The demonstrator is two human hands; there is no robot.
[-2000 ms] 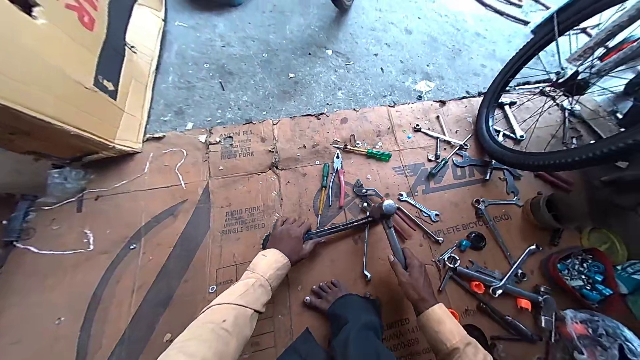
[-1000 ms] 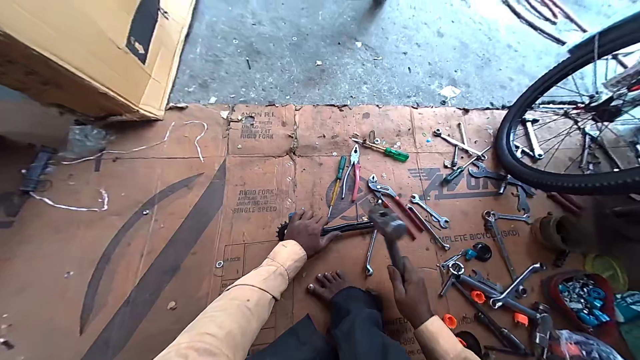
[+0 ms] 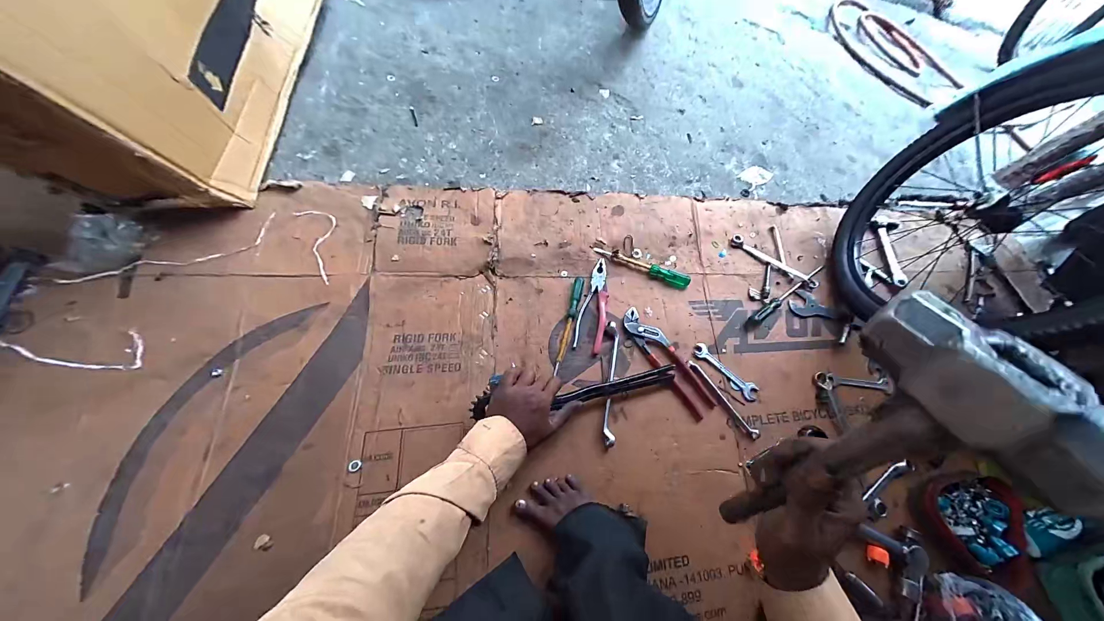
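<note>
My left hand (image 3: pixel 524 404) grips one end of a black metal bicycle part (image 3: pixel 612 385), which lies over the cardboard sheet; small dark teeth show beside my fingers. Raised at the lower right, my right hand (image 3: pixel 806 509) is closed around the handle of a hammer with a large steel head (image 3: pixel 983 405). Beyond the black part lie combination pliers (image 3: pixel 599 302), a screwdriver with a green handle (image 3: pixel 573 302), water-pump pliers with red grips (image 3: pixel 668 358) and an open-ended wrench (image 3: pixel 727 373). A thin wrench (image 3: pixel 610 414) passes under the black part.
A bicycle wheel (image 3: pixel 849 216) stands at the right, with more wrenches (image 3: pixel 768 257) near it. A red container of small parts (image 3: pixel 936 517) is at the lower right. A cardboard box (image 3: pixel 103 78) stands at the upper left. My bare foot (image 3: pixel 552 500) rests on the cardboard sheet (image 3: pixel 285 448).
The hammer has come up from near the black part, toward the camera and to the right, in my right hand. My left hand has stayed on the black part.
</note>
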